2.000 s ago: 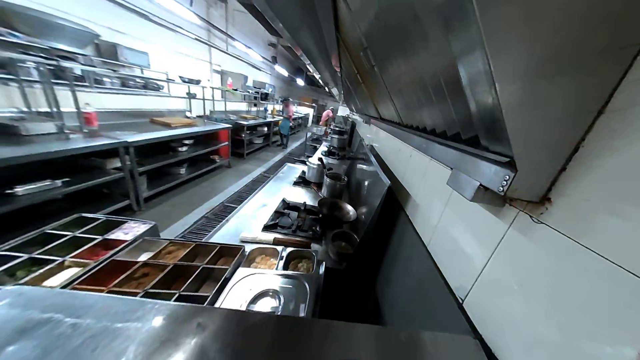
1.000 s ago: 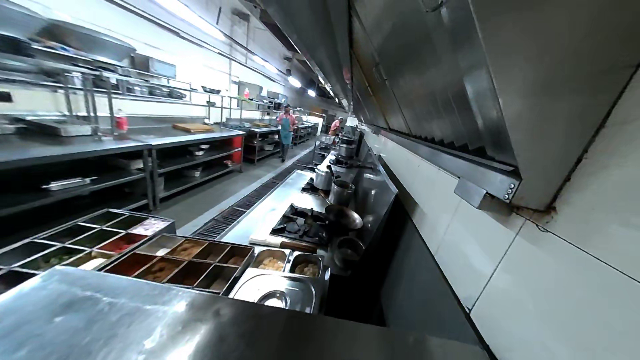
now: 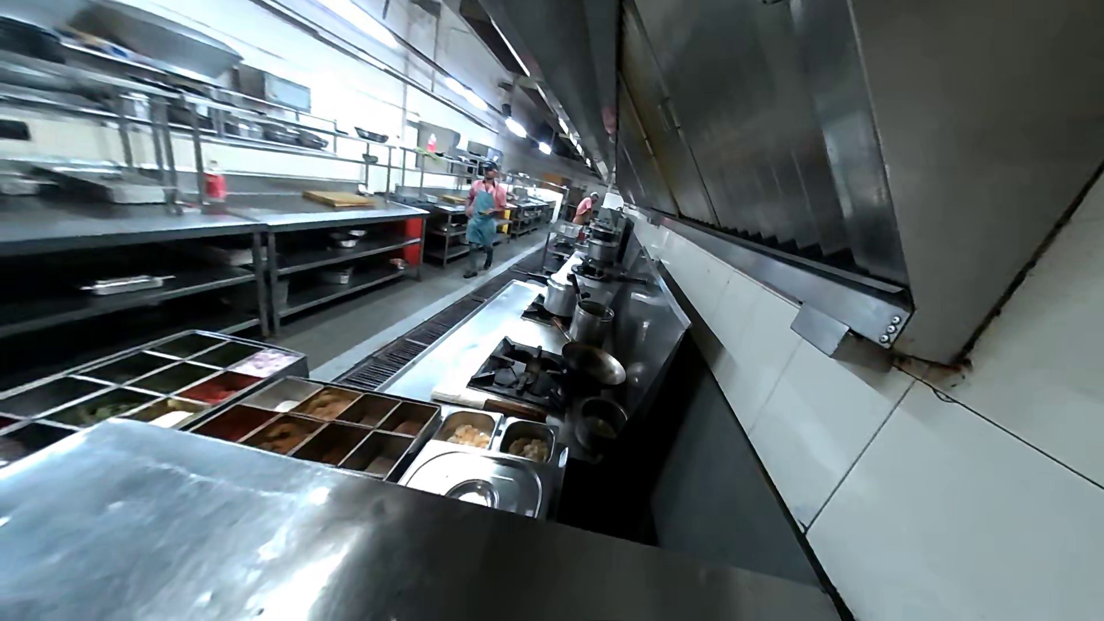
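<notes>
Neither my left hand nor my right hand shows in the head view. A steel surface (image 3: pixel 362 552) spans the bottom foreground. Just beyond it stand two divided spice and ingredient trays (image 3: pixel 302 392). To their right are two small steel pans with food (image 3: pixel 470 429) and a steel lid (image 3: pixel 474 483). A gas burner (image 3: pixel 526 375) is set in the long cooking range behind them, with a frying pan (image 3: pixel 593 364) and steel pots (image 3: pixel 592 321) along it.
A range hood (image 3: pixel 776 129) hangs over the right side, above a tiled wall (image 3: pixel 975 492). Steel work tables (image 3: pixel 345 216) with shelves line the left. A person in an apron (image 3: pixel 483 220) is in the aisle; another person (image 3: pixel 586 209) is farther back by the range.
The person in the apron, partly seen far down the aisle at first, now stands in fuller view and looks nearer. The view has shifted slightly.
</notes>
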